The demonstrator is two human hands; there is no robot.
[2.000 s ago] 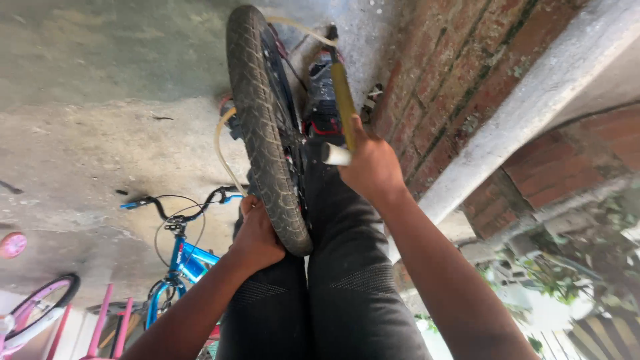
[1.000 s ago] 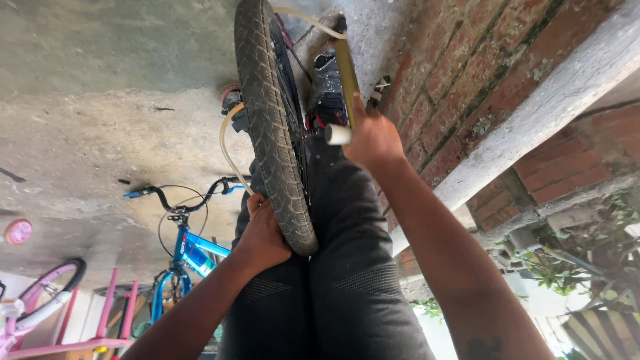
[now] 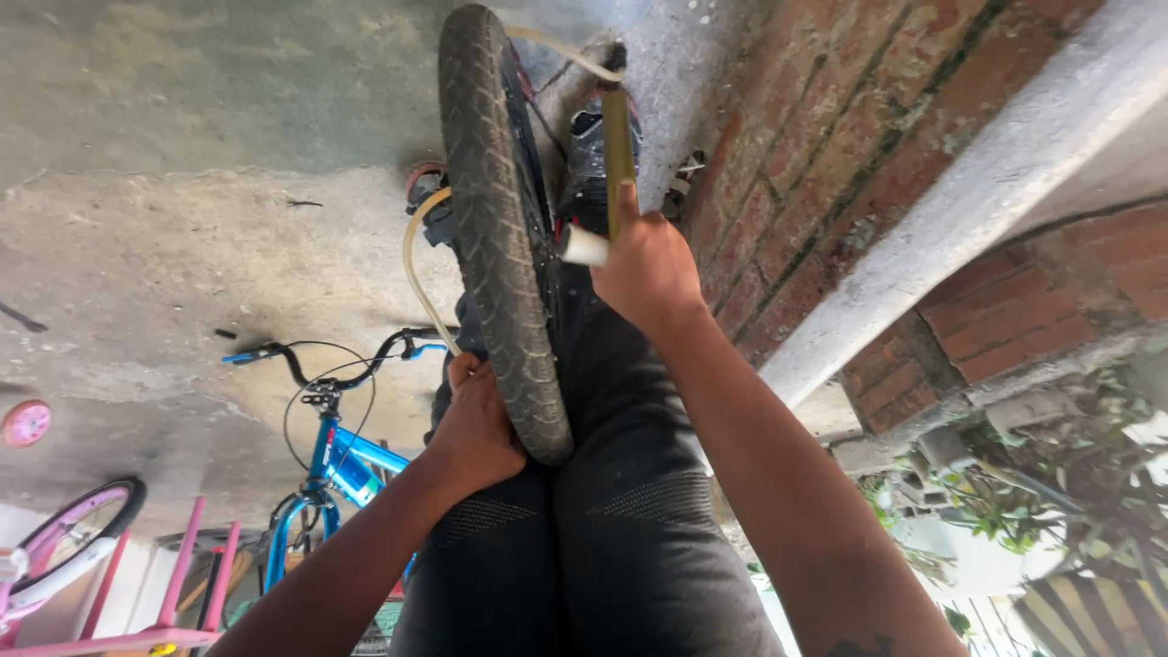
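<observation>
A bicycle wheel with a black knobby tyre (image 3: 497, 228) stands upright between my legs, seen nearly edge-on. At its lower left side, my left hand (image 3: 479, 420) is closed on the end of a pale rubber hose (image 3: 415, 265), against the tyre; the hose's tip is hidden by the fingers. To the right of the wheel, my right hand (image 3: 648, 265) grips the white handle (image 3: 584, 245) of a hand pump, with the index finger stretched along its yellowish barrel (image 3: 618, 137). The hose runs from the barrel's far end and passes behind the wheel.
My shoes rest on the concrete floor (image 3: 228, 237) beyond the wheel. A blue bicycle (image 3: 351, 456) stands at the left, with a pink-rimmed wheel (image 3: 87, 529) and a pink frame (image 3: 182, 575) farther left. A brick wall (image 3: 821, 155) with a white edge lies close on the right.
Both hands keep their grips on the hose end and the pump. The wheel remains between the legs. No other plain change shows.
</observation>
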